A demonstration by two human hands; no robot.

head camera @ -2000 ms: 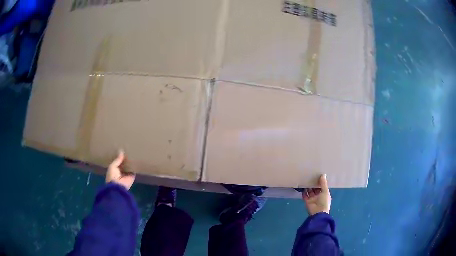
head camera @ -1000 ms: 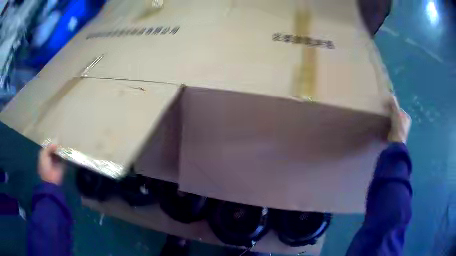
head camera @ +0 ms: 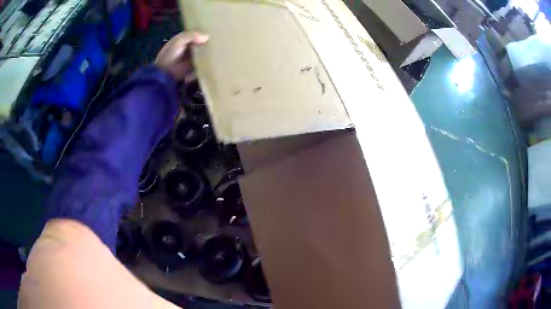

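A large flattened brown carton sheet (head camera: 272, 84) is lifted, bent and tilted, with a darker flap hanging down. My left hand (head camera: 181, 53) reaches up at the upper left and grips the sheet's left edge. My right hand is not clearly visible. Left of the sheet, rows of black round parts (head camera: 183, 187) stand on brown board (head camera: 160, 208). The sheet hides some of the parts at the right. A large skin-toned shape at the bottom left, close to the camera, cannot be identified.
Blue items (head camera: 75, 78) and a slatted pale thing (head camera: 36, 24) are at the upper left. An open carton with flaps out (head camera: 393, 21) is at the upper right. Green floor with a yellow line (head camera: 477, 145) lies to the right. A red thing is at the lower right corner.
The sheet has been lifted and swung to the right, uncovering rows of black round parts. My left hand has moved up and inward with its edge. My right hand has left clear view.
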